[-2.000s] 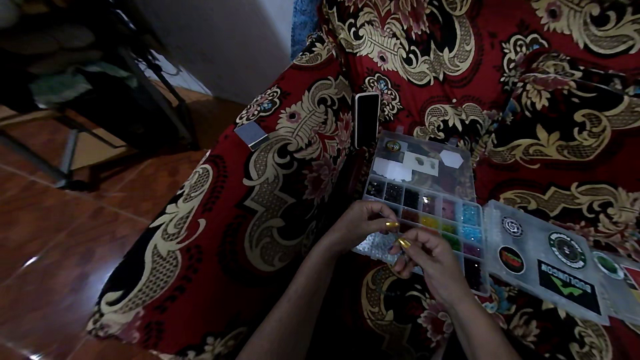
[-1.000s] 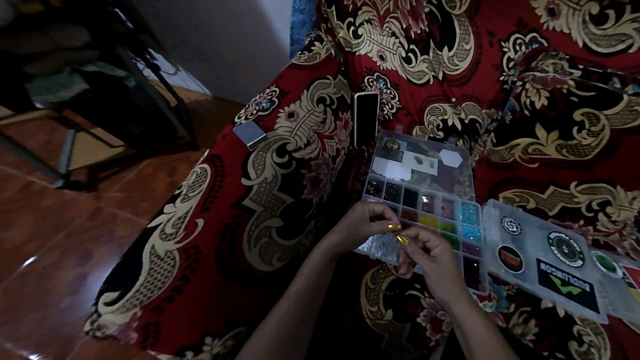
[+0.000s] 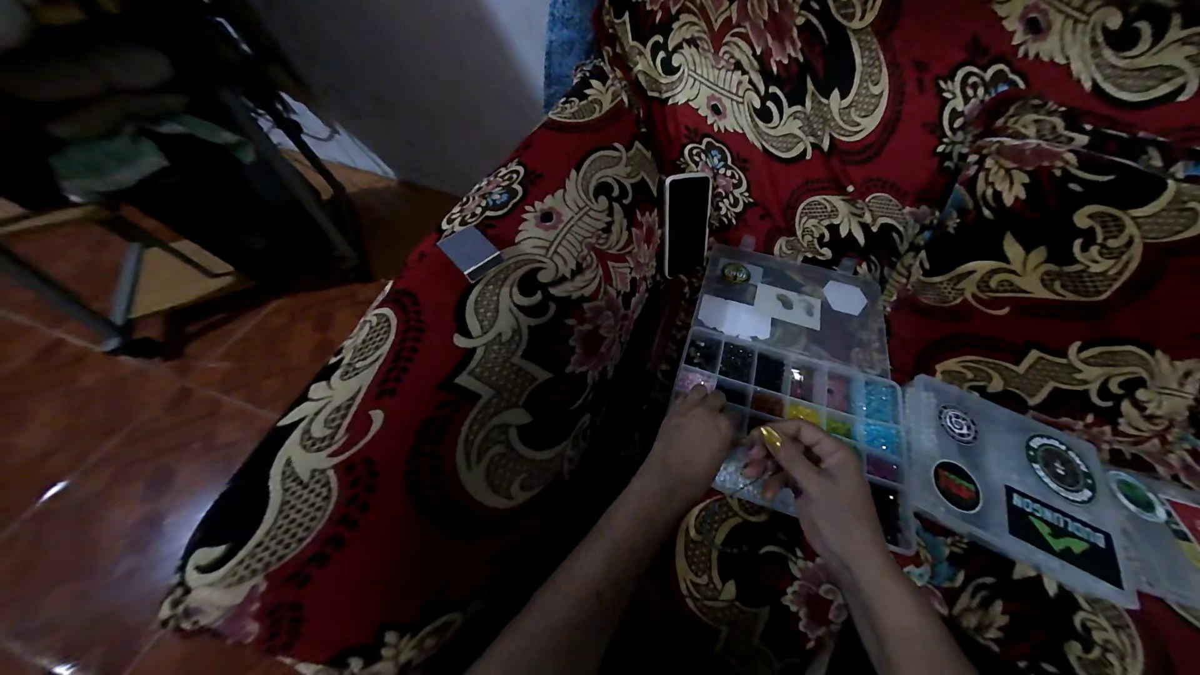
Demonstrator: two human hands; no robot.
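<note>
A clear plastic compartment box (image 3: 902, 506) holds small beads sorted by colour, its lid (image 3: 834, 342) folded back behind it. My left hand (image 3: 696, 436) reaches over the box's left side, fingertips down at the compartment of pink beads (image 3: 695, 382); whether it has picked up a bead cannot be seen. Over the front middle of the box is my right hand (image 3: 814, 469), with thumb and fingers pinched together and a shiny yellow nail showing. What is between those fingers is too small and dark to make out. Clear beads (image 3: 736, 476) show beneath the hands.
A phone (image 3: 687, 225) leans upright behind the box on the patterned sofa cover (image 3: 562, 375). A small grey box (image 3: 470, 253) lies on the sofa arm. Right of the bead box is another plastic case (image 3: 1022, 487) with round stickers. A metal-framed rack (image 3: 127, 291) stands at left.
My left hand has moved away from my right hand, leftward to the pink bead compartment. Earlier, the fingertips of both hands were together above the box. My right hand stays near the same place.
</note>
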